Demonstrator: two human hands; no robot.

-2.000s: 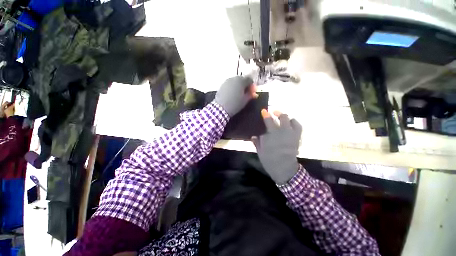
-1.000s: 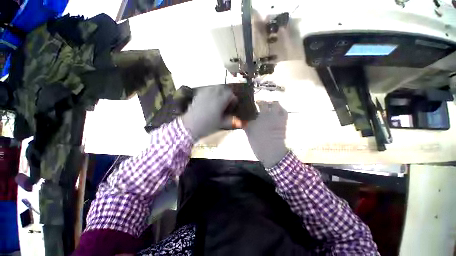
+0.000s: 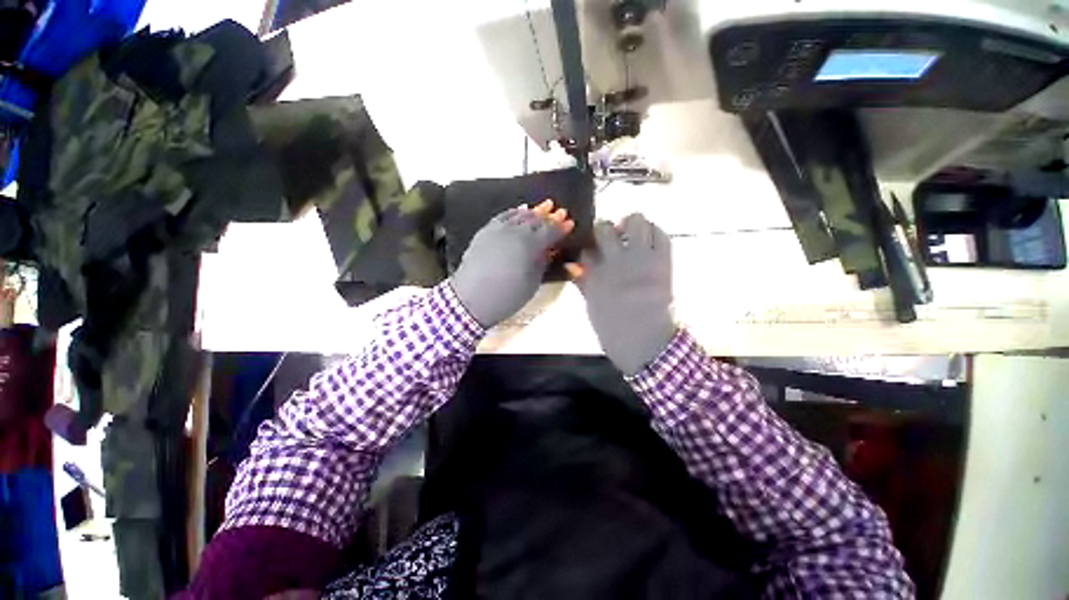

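Note:
A black fabric piece (image 3: 498, 197) lies on the white sewing table, just left of and below the presser foot and needle area (image 3: 604, 164). A camouflage panel (image 3: 352, 211) meets its left edge. My left hand (image 3: 504, 267), in a grey fingerless glove, lies on the black piece with its fingers spread over the cloth. My right hand (image 3: 631, 287), gloved alike, is at the piece's right edge, thumb by the lower right corner. Whether it pinches the cloth is hidden. The needle tip is too blurred to make out.
A large pile of camouflage and black pieces (image 3: 141, 152) is at left. The machine head with its lit control panel (image 3: 873, 67) is top right. Narrow camouflage and black strips (image 3: 838, 211) lie below it, beside a thin dark tool (image 3: 909, 264). A person's red sleeve shows far left.
The black piece has moved left from under the needle area and lies flatter. My left hand has gone from bunching it to resting spread on it. The view has also shifted.

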